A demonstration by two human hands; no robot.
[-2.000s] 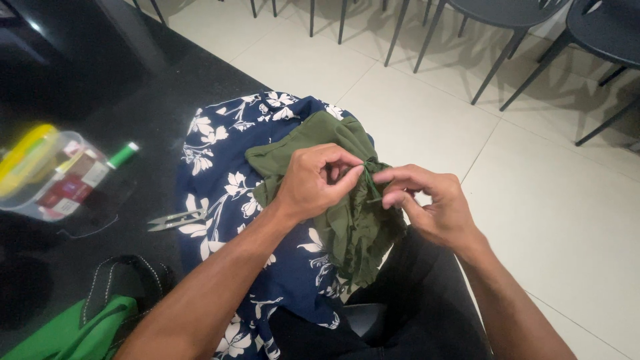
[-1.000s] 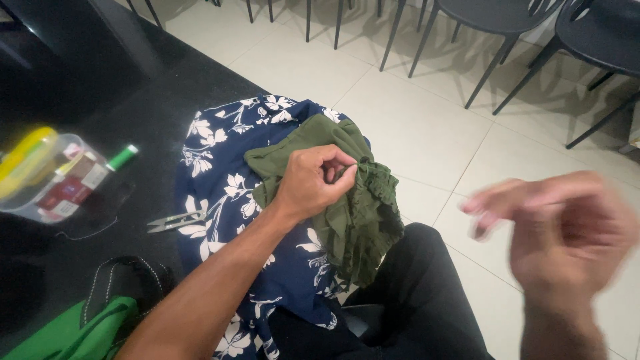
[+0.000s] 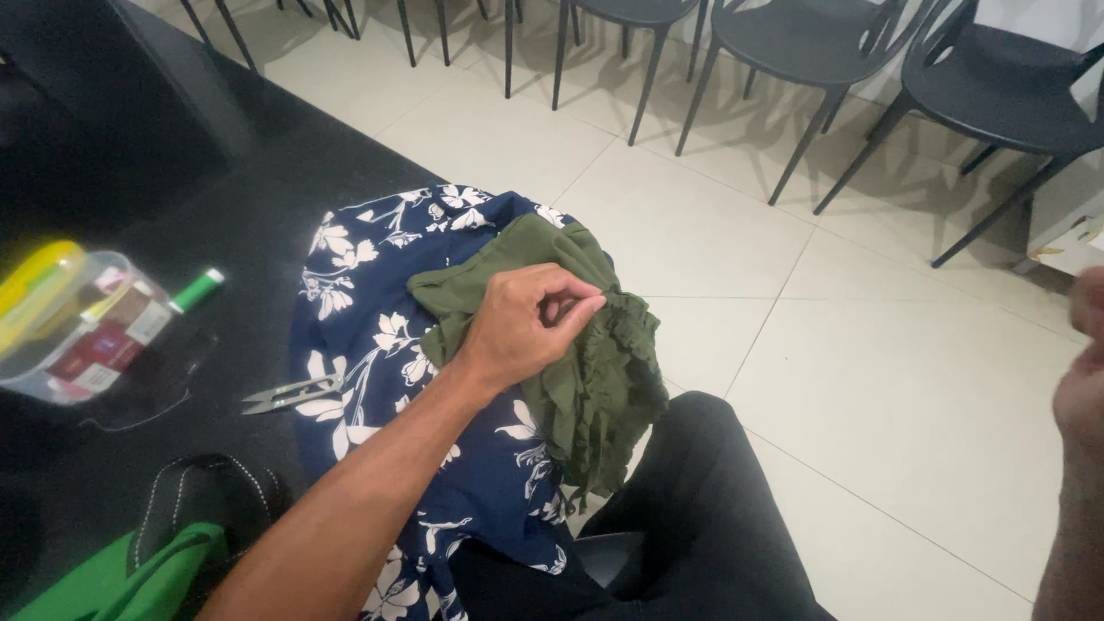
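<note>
My left hand [image 3: 536, 321] pinches the gathered edge of an olive green cloth [image 3: 604, 388] between thumb and forefinger. This cloth lies over a navy fabric with white flowers [image 3: 483, 466], which spreads from the black table down over my lap. At the right edge of the view is my right hand [image 3: 1085, 354], cut off by the frame and well away from the cloth; its fingers are too hidden to read, and no needle or thread can be made out. Metal thread snips [image 3: 293, 394] rest to the left, partly on the navy fabric.
On the black table [image 3: 250, 190] stand a clear plastic tub [image 3: 103, 345] with a yellow item and a green-capped marker [image 3: 197, 291] at its side. A loose thread [image 3: 142, 424] lies nearby. A green bag [image 3: 147, 569] sits at lower left. Black chairs [image 3: 793, 43] line the tiled floor.
My right hand was at the green cloth beside my left hand, then moved away to the right, out to the edge of the view. My left hand keeps its pinch on the cloth.
</note>
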